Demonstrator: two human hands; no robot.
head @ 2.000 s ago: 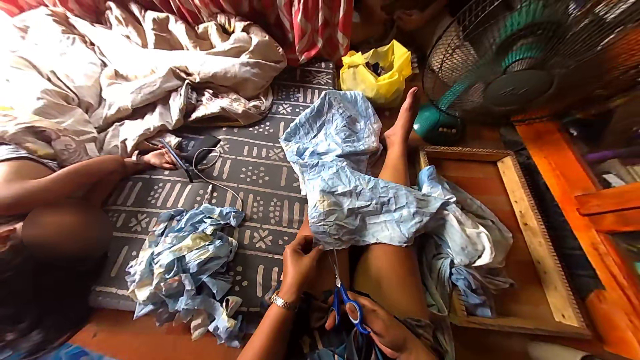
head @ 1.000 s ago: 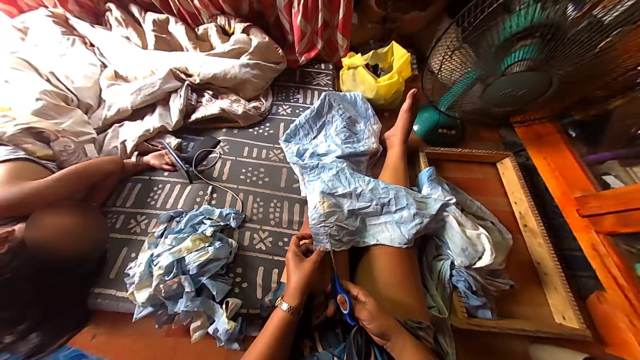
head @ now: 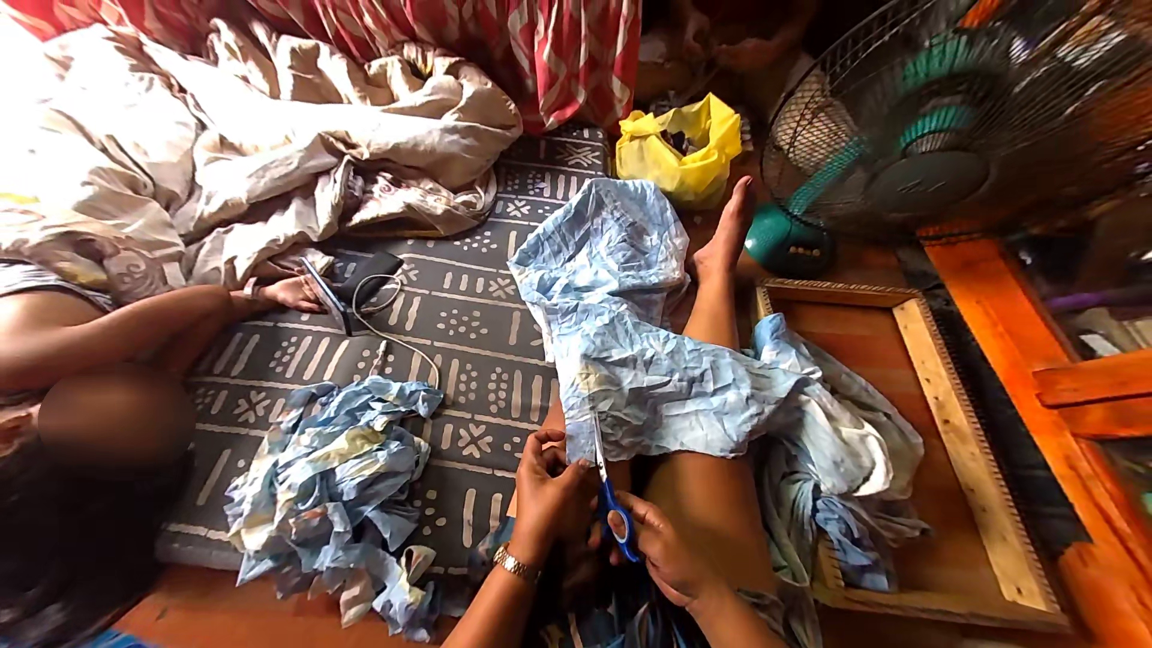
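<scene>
Light blue crumpled cloth (head: 630,360) lies over the legs and the patterned mat. My left hand (head: 551,490), with a metal-band watch at the wrist, pinches the cloth's lower left edge. Blue-handled scissors (head: 615,508) are in my right hand (head: 661,549), fingers around the handle loops. Their blades point up into the cloth just right of my left fingertips, along a narrow strip at its edge. A heap of cut blue cloth strips (head: 333,486) rests on the mat to the left.
A person (head: 117,342) lies at the left, a hand by a phone (head: 326,292) with a cable. Beige bedding (head: 297,135) covers the upper left. A yellow plastic bag (head: 679,153), a fan (head: 927,171) and a wooden frame (head: 976,486) with more cloth stand beyond and right.
The scissors have moved up from below the cloth's edge, and their blades are now in the cloth. My left hand stays at the edge.
</scene>
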